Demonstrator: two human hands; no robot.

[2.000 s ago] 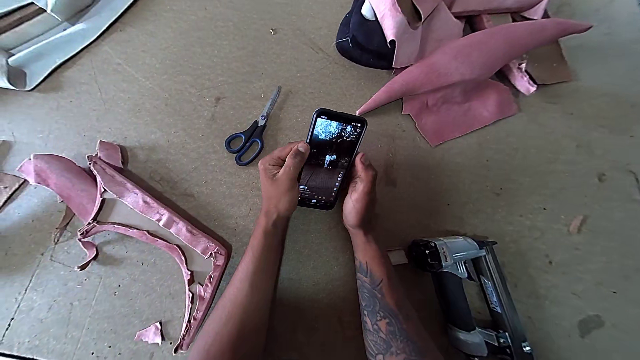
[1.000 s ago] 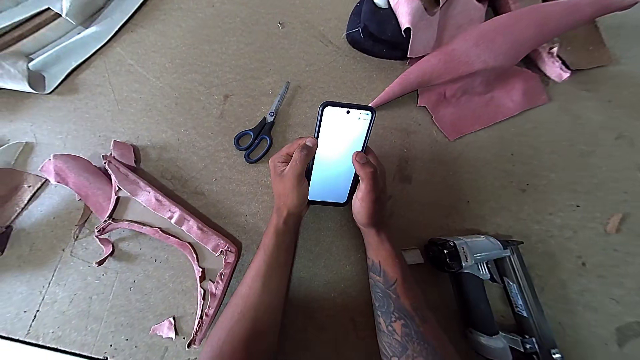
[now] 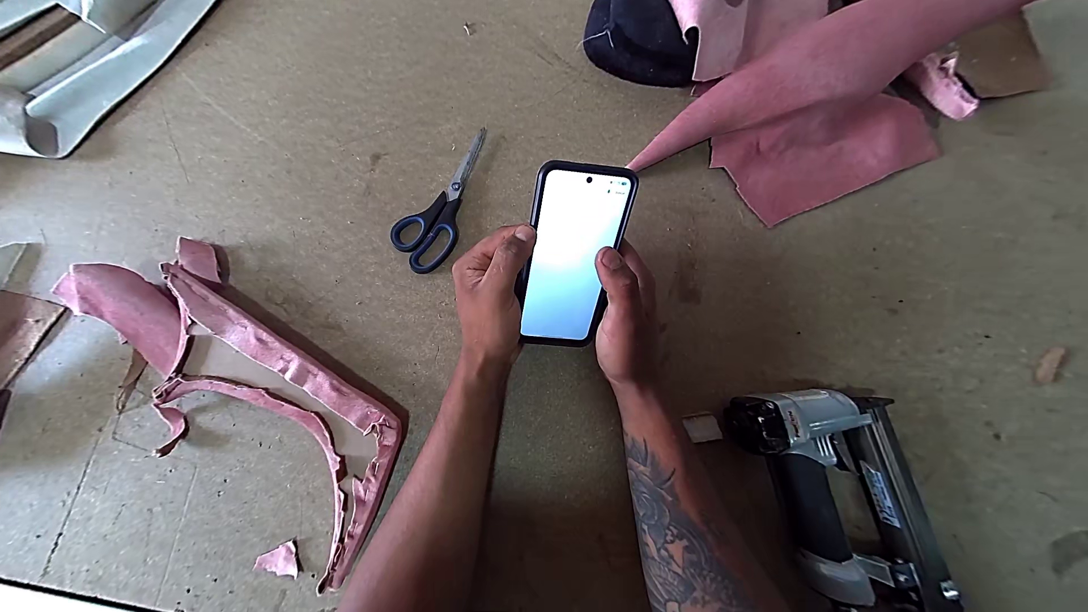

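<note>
A smartphone [image 3: 574,263] in a dark case is held upright between both hands, its screen mostly white fading to light blue. My left hand [image 3: 493,293] grips its left edge, thumb at the bezel. On the right edge, my right hand [image 3: 627,319] holds it with the thumb over the screen's side; the fingers behind are partly hidden. Scissors [image 3: 435,217] with black and blue handles lie just left of the phone, blades pointing up and slightly right. A pneumatic stapler [image 3: 816,459] rests to the right of my right forearm.
Pink upholstery trimmings [image 3: 280,357] lie at left, with a small pink scrap [image 3: 279,559] below. Larger pink material pieces [image 3: 824,153] and a dark padded item [image 3: 637,42] are at upper right. Pale grey material [image 3: 93,102] occupies the upper left of the worktop [image 3: 340,153].
The phone screen went from a dark picture two seconds ago to a bright, nearly blank display. My right thumb has moved onto the screen's edge. Both hands still hold the phone.
</note>
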